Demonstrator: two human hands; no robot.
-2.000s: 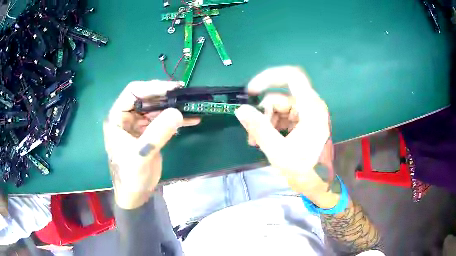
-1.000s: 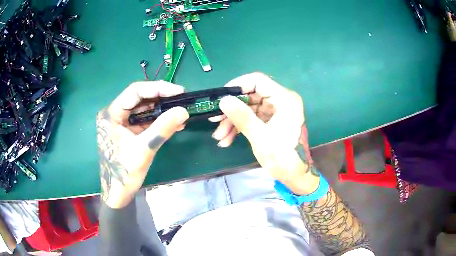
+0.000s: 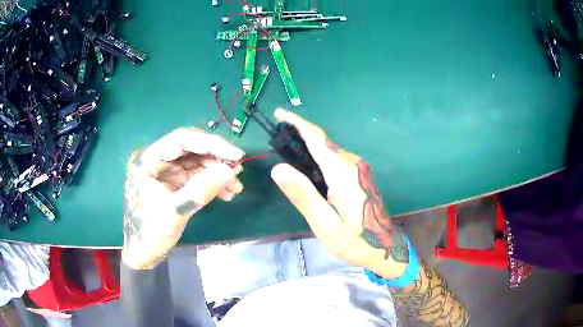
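A black plastic housing (image 3: 295, 152) is in my right hand (image 3: 339, 191), tilted, with its narrow open neck pointing up and left. Its wide body lies between my right thumb and fingers and is partly hidden by them. Red lead wires (image 3: 257, 156) run from the housing to the fingertips of my left hand (image 3: 185, 185). My left thumb and index finger pinch the wire end; the small part there is mostly hidden. The circuit board does not show in the housing from this side.
Loose green circuit boards (image 3: 284, 73) with red wires lie beyond my hands. A large heap of black units (image 3: 48, 108) is at left on the green table (image 3: 435, 115). More black pieces (image 3: 551, 51) lie far right. Red stools (image 3: 473, 255) and a person's purple clothing (image 3: 543, 223) are beyond the table edge.
My left hand has let go of the housing neck and now pinches the wires. My right hand has turned the housing so the neck points up-left and the board is out of sight.
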